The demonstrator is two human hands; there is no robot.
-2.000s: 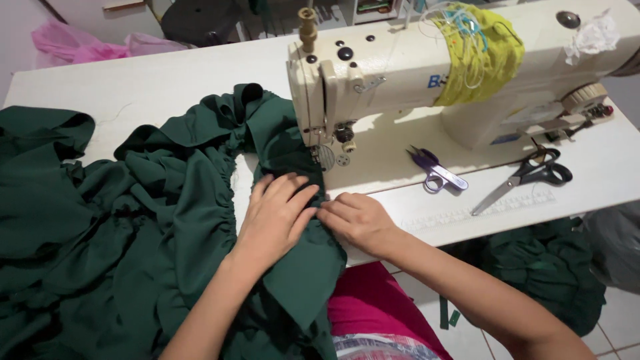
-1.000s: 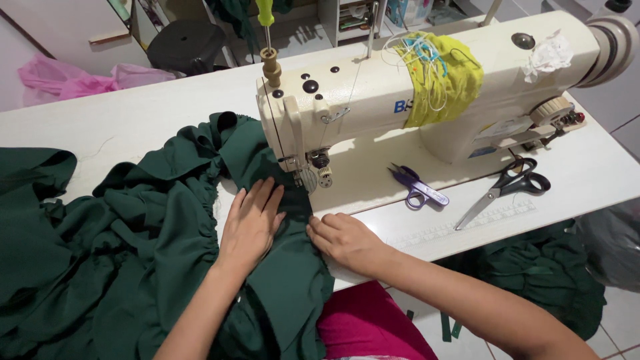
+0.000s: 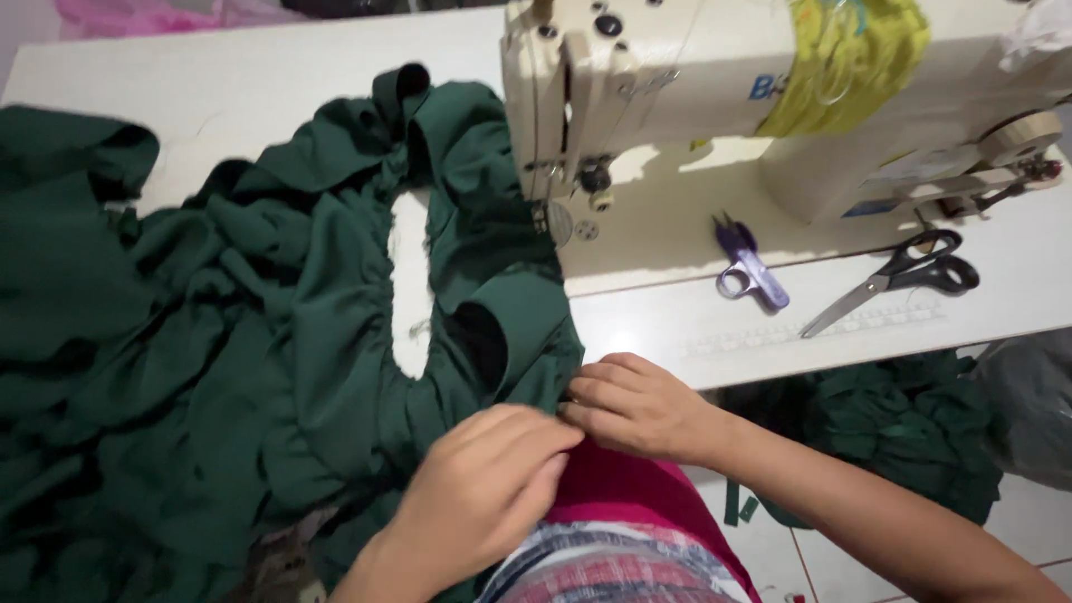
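Dark green gathered fabric (image 3: 335, 276) spreads over the left of the white table, its right edge reaching under the needle area of a cream sewing machine (image 3: 653, 92). At the table's front edge, my right hand (image 3: 641, 410) pinches the fabric's edge with bent fingers. My left hand (image 3: 494, 473) is just left of it, slightly blurred, fingers curled near the same edge; its fingertips are partly hidden, so its hold is unclear. Purple thread snips (image 3: 751, 266) and black-handled scissors (image 3: 892, 276) lie on the table to the right of the fabric.
A ruler scale (image 3: 821, 331) runs along the table near the scissors. Yellow-green cloth (image 3: 854, 67) wraps the machine's arm. More dark green fabric (image 3: 904, 427) sits below the table at right, beside a grey plastic bag (image 3: 1034, 402). Pink plastic (image 3: 159, 17) lies beyond the table at upper left.
Both hands have moved from the fabric beside the needle area toward the table's front edge. A folded fabric flap now shows where they were. The view has shifted closer and downward.
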